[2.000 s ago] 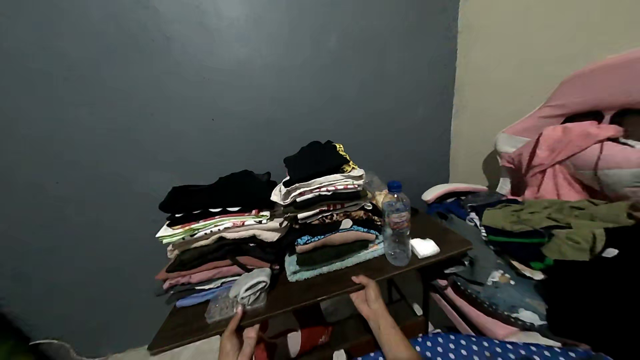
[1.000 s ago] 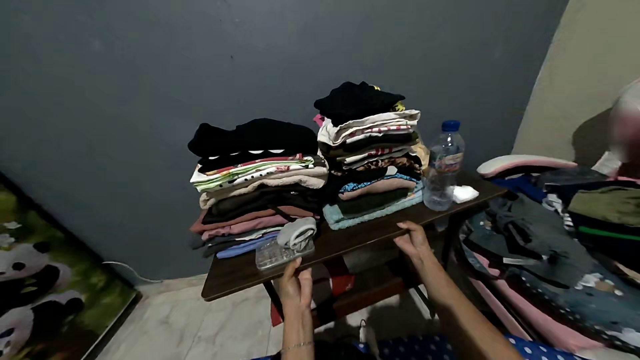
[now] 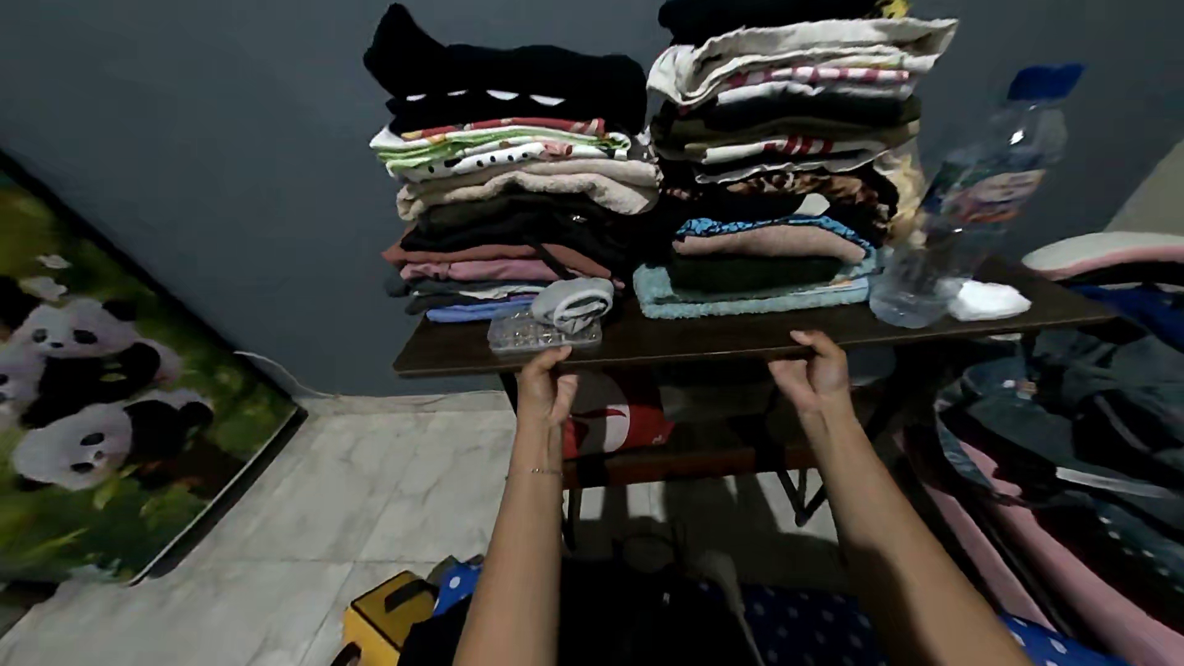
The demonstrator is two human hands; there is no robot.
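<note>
My left hand point(image 3: 546, 384) grips the front edge of a dark wooden table point(image 3: 703, 343), thumb on top, fingers underneath. My right hand point(image 3: 814, 372) holds the same edge farther right. Behind my left hand, a rolled grey cloth point(image 3: 573, 304) rests on a clear plastic case point(image 3: 527, 331). Two stacks of folded clothes stand on the tabletop, a left stack point(image 3: 527, 190) and a taller right stack point(image 3: 786, 157). To the right, a clear plastic bottle point(image 3: 962, 213) with a blue cap leans in view, beside a small white item point(image 3: 990, 301).
A panda picture point(image 3: 102, 398) leans at the left. Below the tabletop are a red and white item point(image 3: 615, 416) and dark metal legs. A yellow box point(image 3: 388, 615) sits on the tiled floor point(image 3: 342, 481). Piled clothes point(image 3: 1110, 407) lie at the right against pink padding.
The view has swung left and down, bringing the panda picture and floor into sight. Both hands remain at the table's front edge.
</note>
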